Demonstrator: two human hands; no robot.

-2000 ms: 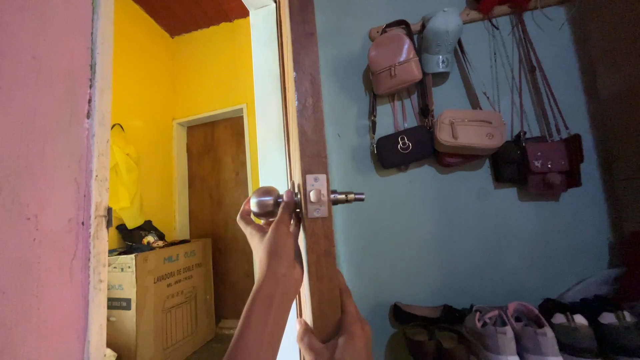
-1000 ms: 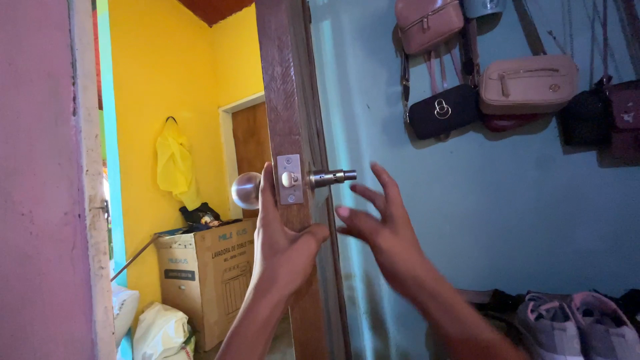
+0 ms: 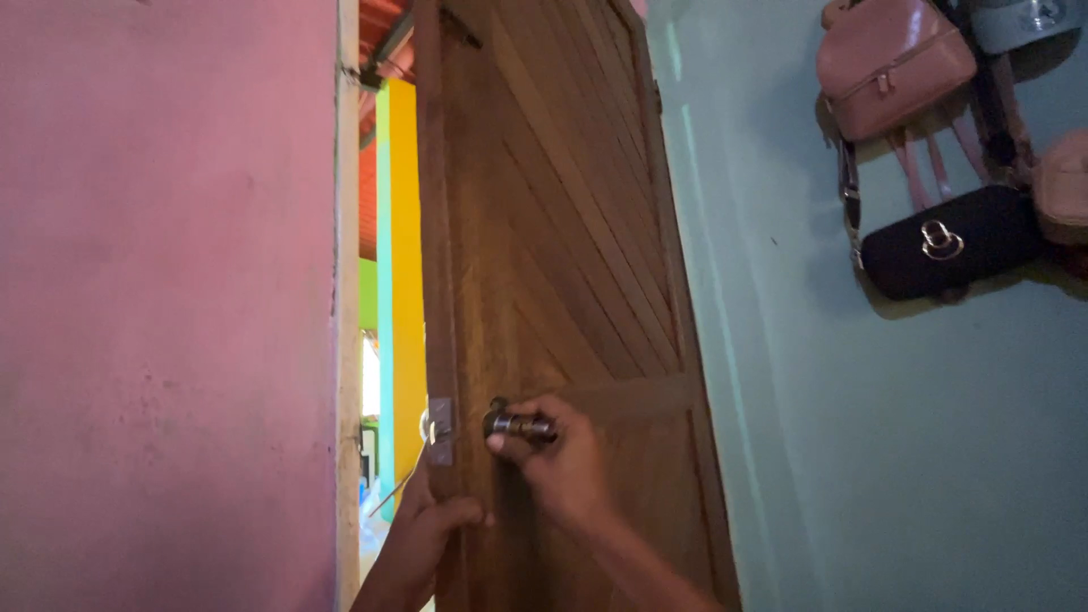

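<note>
A brown wooden door point(image 3: 578, 212) stands partly open. On its edge is a metal latch plate point(image 3: 440, 432), and a sliver of the doorknob point(image 3: 424, 425) shows beyond it on the far side. From the near face sticks out the metal spindle of the lock point(image 3: 520, 427). My right hand point(image 3: 565, 463) has its thumb and fingers around this spindle, close to the door face. My left hand point(image 3: 429, 518) is at the door edge below the latch plate, its thumb on the near face; its other fingers are hidden behind the door, so whether they hold the knob cannot be seen.
A pink wall point(image 3: 170, 297) and the door frame point(image 3: 348, 340) are on the left. On the blue wall point(image 3: 918, 459) at the right hang a pink backpack point(image 3: 901, 72), a black handbag point(image 3: 952, 242) and a cap point(image 3: 1024, 25). Through the gap a yellow wall point(image 3: 408, 255) shows.
My right hand, apart from the spindle one second ago, now has its fingers on it. The view has shifted and shows the door's near face. Most of the knob is now hidden behind the door.
</note>
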